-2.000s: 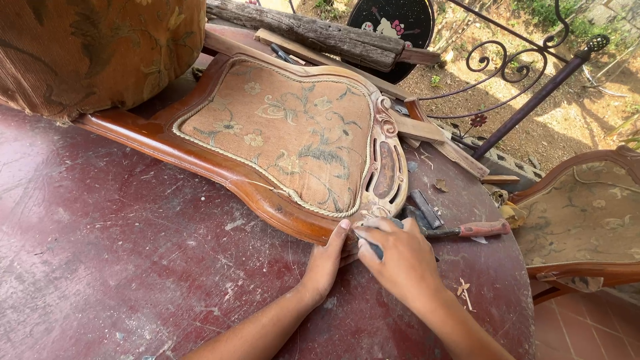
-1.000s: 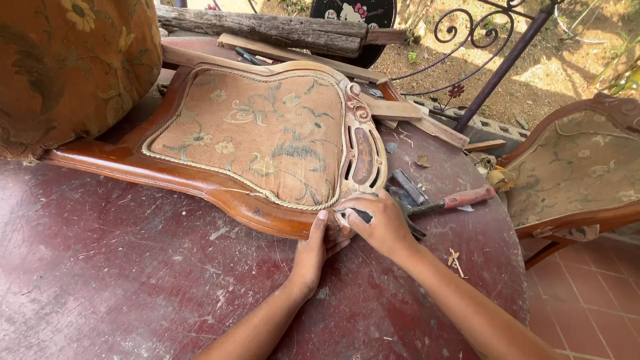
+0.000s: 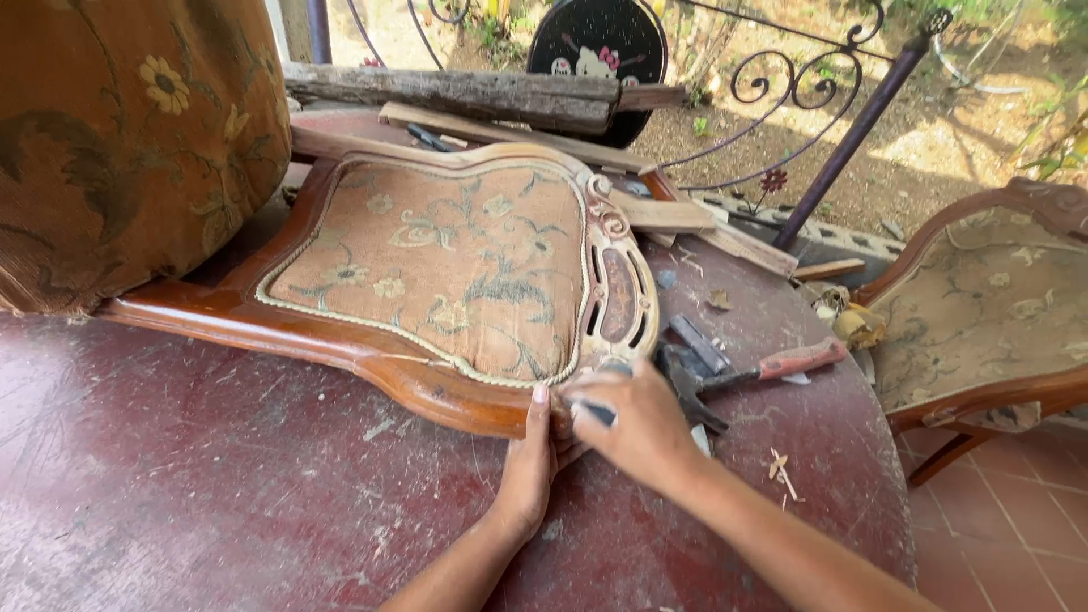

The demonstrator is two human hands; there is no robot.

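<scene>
A wooden chair with a floral upholstered back (image 3: 442, 263) lies on the round red table (image 3: 255, 459). Pale, unvarnished wood shows on its carved, pierced top rail (image 3: 625, 293). My left hand (image 3: 531, 476) grips the near corner of the frame, thumb on the upper edge and fingers beneath. In my right hand (image 3: 629, 416) is a small dark piece, perhaps sandpaper or a sanding pad, pressed to the same corner; the fingers hide most of it. A hammer with a red handle (image 3: 799, 358) lies just right of that hand, beside a dark grey block (image 3: 699, 342).
The chair's padded seat (image 3: 144, 144) rises at the upper left. A weathered beam (image 3: 450, 95) and wood strips (image 3: 748, 246) lie along the far edge. Wood chips (image 3: 782, 476) are on the table's right. A second upholstered chair (image 3: 994, 297) stands at right, near a metal railing (image 3: 858, 127).
Both hands stay at the chair frame's near corner, and the right hand's pose on the dark piece has shifted slightly. The view has moved a little.
</scene>
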